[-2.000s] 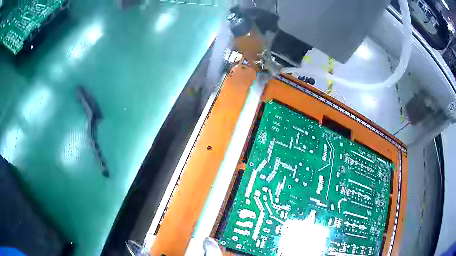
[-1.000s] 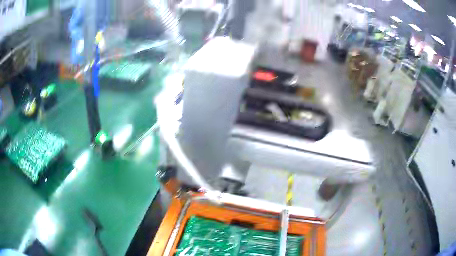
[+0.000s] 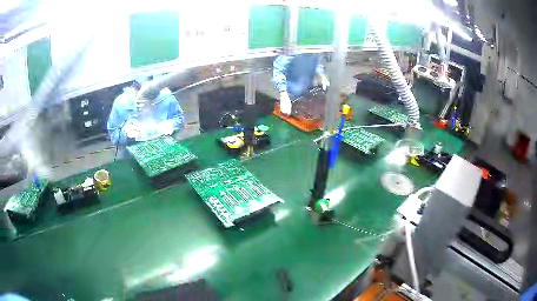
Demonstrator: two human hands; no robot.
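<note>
Neither of my hands shows; only a bit of blue sleeve is at the bottom left corner. The nearest printed circuit board [image 3: 234,189] lies on the green bench [image 3: 147,235], raised on something dark, with silvery marks on top. A second printed circuit board [image 3: 160,155] lies behind it to the left. A small dark tool-like item [image 3: 284,280] lies on the bench near the bottom edge, too blurred to name. The machine's orange fixture [image 3: 377,288] is cut off at the bottom right.
The gantry machine's grey-white head [image 3: 438,220] and white hose [image 3: 411,253] stand at right. A dark post with a blue part [image 3: 335,147] rises from the bench. A pale disc [image 3: 397,183] lies beyond. Two people in blue work across the bench; a ribbed duct [image 3: 395,70] hangs above.
The view has swung up and left from the orange fixture to the long bench. The fixture and machine head now sit at lower right, and the people across the bench have come into view.
</note>
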